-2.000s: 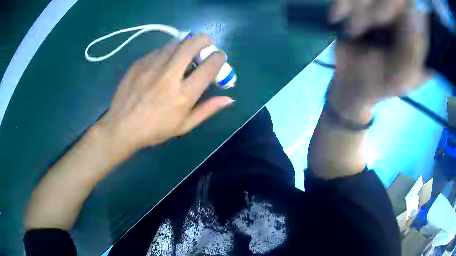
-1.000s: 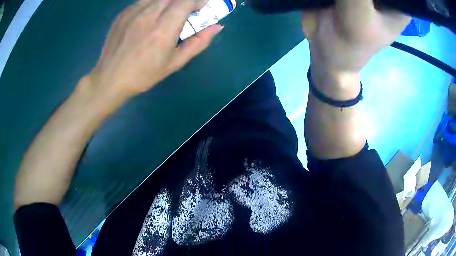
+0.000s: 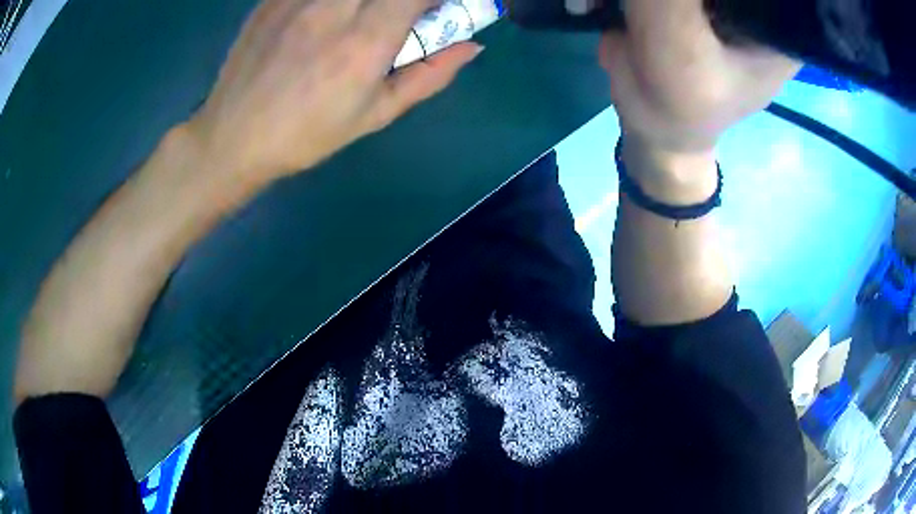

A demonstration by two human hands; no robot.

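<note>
A white plastic housing unit (image 3: 448,28) with a blue band at its right end lies at the top edge of the view, on the dark green surface (image 3: 402,191). My left hand (image 3: 311,85) is around the unit, thumb along its lower side; the upper fingers are cut off by the picture's edge. My right hand (image 3: 688,85) is closed around the thick black electric screwdriver (image 3: 804,35) at the top right. The screwdriver's front end is close to the unit's blue-banded end. The bit cannot be made out, and no cord of the unit shows.
A thick black cable (image 3: 844,146) runs off to the right above the blue floor (image 3: 773,221). Open cardboard boxes (image 3: 804,361) and blue items stand at the lower right. The green surface's edge crosses diagonally in front of my dark clothing. A white stripe (image 3: 22,55) curves at the upper left.
The unit and my left hand have moved up in the view, and the unit has turned. The white cord loop has left view. The screwdriver has come from the right to beside the unit's end.
</note>
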